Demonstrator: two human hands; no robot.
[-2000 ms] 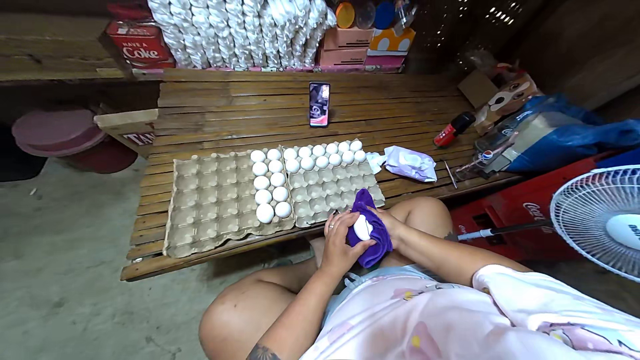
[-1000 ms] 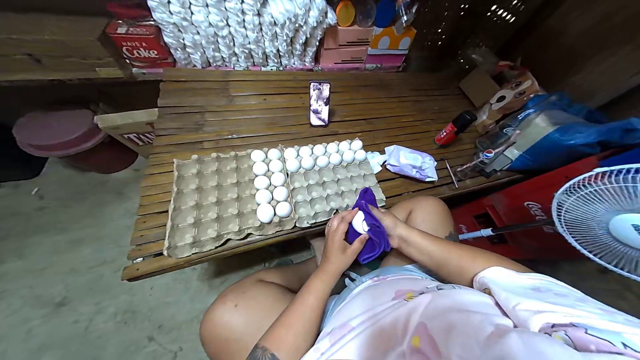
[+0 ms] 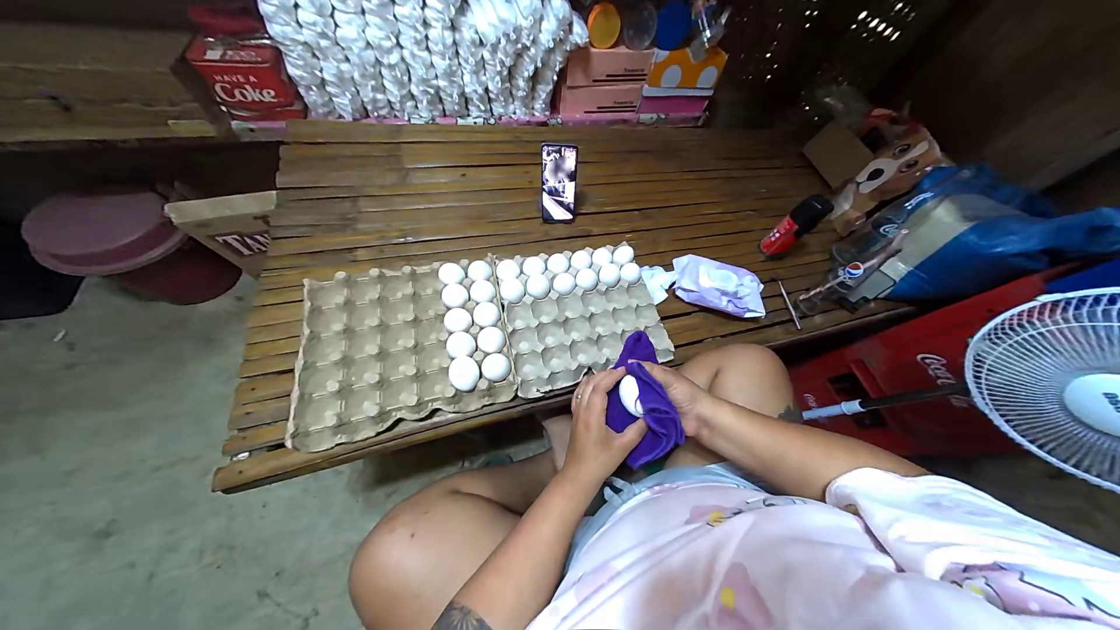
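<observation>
Over my lap, my left hand (image 3: 604, 420) and my right hand (image 3: 678, 394) hold a purple cloth (image 3: 658, 429) wrapped partly around a white egg (image 3: 630, 395). The left fingers and thumb curl about the egg and the cloth's left side; the right hand grips the cloth from the right, its fingertips partly hidden. Just beyond my hands lies a cardboard egg tray (image 3: 573, 337) with white eggs in its two far rows. Beside it on the left, a second cardboard tray (image 3: 372, 350) bears two columns of white eggs (image 3: 464, 374) along its right side.
The trays rest on a bamboo-slat table (image 3: 420, 201). A smartphone (image 3: 559, 184) stands behind them. To the right are a wipes pack (image 3: 719, 286), a red bottle with black cap (image 3: 794, 226) and a small metal rod (image 3: 789, 304). A white fan (image 3: 1050, 385) stands at far right.
The egg has turned or shifted slightly within the purple cloth between my hands. The picture on the phone's screen has changed.
</observation>
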